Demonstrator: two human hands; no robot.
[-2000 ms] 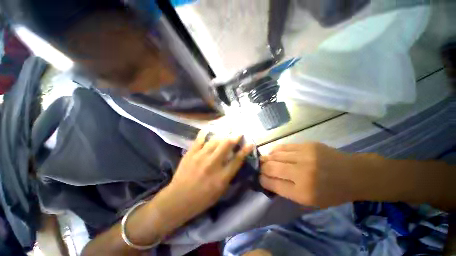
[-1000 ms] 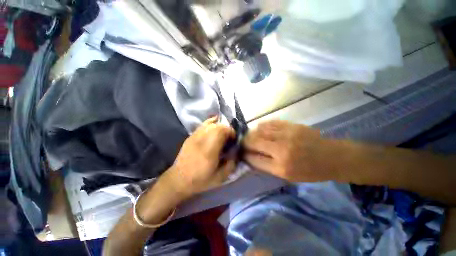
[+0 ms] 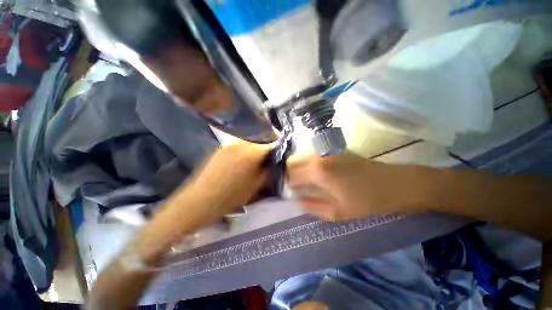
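Dark grey cloth (image 3: pixel 115 145) lies bunched left of the needle area of the sewing machine (image 3: pixel 272 45). My left hand (image 3: pixel 239 166), blurred, is on a dark piece (image 3: pixel 277 172) just below the needle. My right hand (image 3: pixel 330 184) is at the same dark piece from the right, fingers bent against its edge. The needle and presser foot (image 3: pixel 281 133) are small and partly lost in glare. The ridged grey tension knob (image 3: pixel 328 140) stands just above my right hand. The fingertips of both hands are blurred.
Pale translucent cloth (image 3: pixel 436 91) lies on the bed at right. A printed scale (image 3: pixel 290 242) runs along the grey front edge. Grey strips (image 3: pixel 30 175) hang at far left. Grey and blue cloth (image 3: pixel 375 281) is in the lap. A red patch (image 3: pixel 18 54) shows upper left.
Since one second ago the machine head fills more of the view. Both hands and the dark piece have come up closer to the needle, and the scale is uncovered below them.
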